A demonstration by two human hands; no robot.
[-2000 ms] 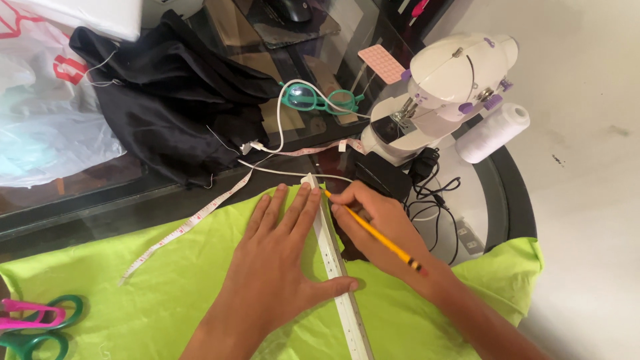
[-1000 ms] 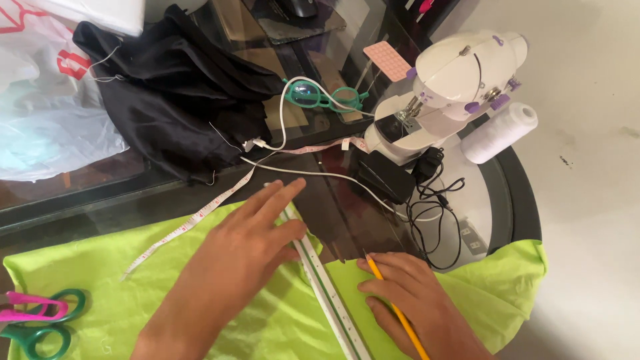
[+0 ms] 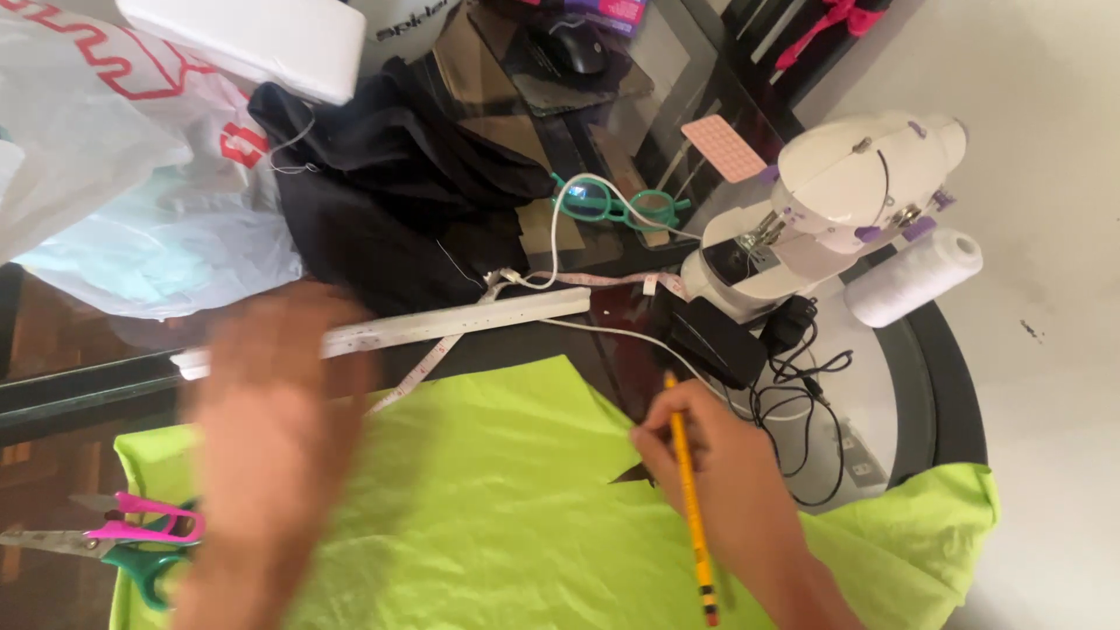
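Note:
My left hand [image 3: 280, 359], blurred, is over the white scale ruler [image 3: 455, 322], which lies across the table beyond the cloth; whether the fingers grip it is hard to tell. A yellow pencil [image 3: 689, 499] is held in my right hand [image 3: 709, 446], its tip up and its eraser end toward me. Beneath both arms spreads lime-green fabric [image 3: 490, 490], with a notch near my right hand. At the left edge lie scissors with green handles [image 3: 144, 569] and pink-handled snips [image 3: 144, 518]. A measuring tape [image 3: 424, 367] runs under the ruler.
A white mini sewing machine [image 3: 840, 192], a thread cone [image 3: 914, 278] and a black power adapter [image 3: 716, 341] with tangled cords stand at the right. Teal glasses [image 3: 612, 206], black fabric [image 3: 394, 192] and a plastic bag [image 3: 157, 210] lie beyond. The table's curved edge [image 3: 949, 385] is at the right.
The ruler has left the green fabric and now lies crosswise beyond it, at the upper left. My left hand has moved left with it. My right hand still has the pencil.

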